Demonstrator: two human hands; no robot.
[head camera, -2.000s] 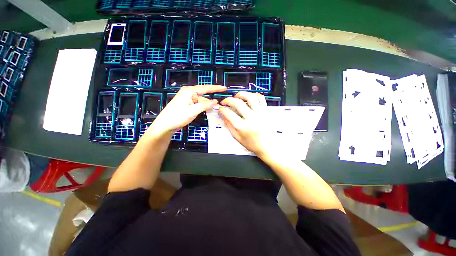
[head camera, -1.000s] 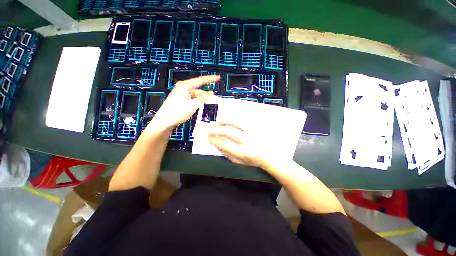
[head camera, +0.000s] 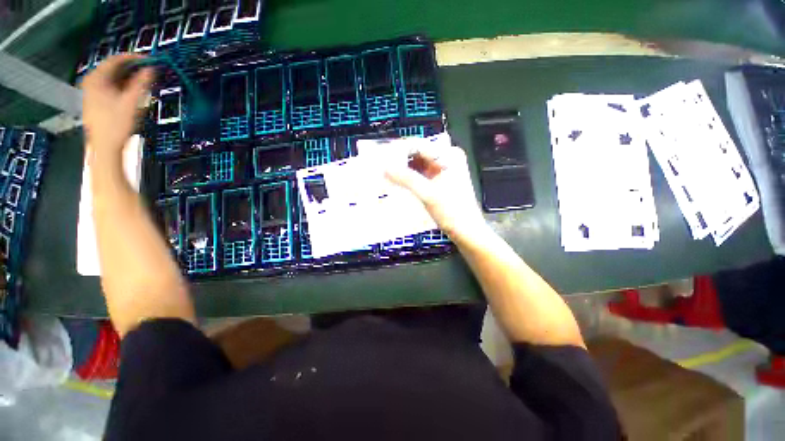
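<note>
A black tray (head camera: 297, 273) holds rows of black phone housings with teal edges. The housing at its upper left has a white frame (head camera: 169, 105). My left hand (head camera: 114, 99) is blurred at the tray's upper left corner. A blurred teal-edged phone housing (head camera: 191, 90) reaches from its fingertips over the slot beside the framed housing. A white adhesive sheet (head camera: 370, 211) with a dark window at its upper left lies over the tray's lower right. My right hand (head camera: 439, 185) grips the sheet's right part with curled fingers. What is between these fingertips is unclear.
A plain white stack (head camera: 89, 215) is partly behind my left forearm. A dark phone-sized item (head camera: 503, 164) lies right of the tray, then spent sheets (head camera: 602, 177) in two overlapping piles. Another tray of housings (head camera: 185, 26) is at the back left, one more at the left edge.
My left hand has moved from the tray's middle to its upper left, where a housing is now displaced. The sheet has shifted left relative to my right hand. The whole view has shifted.
</note>
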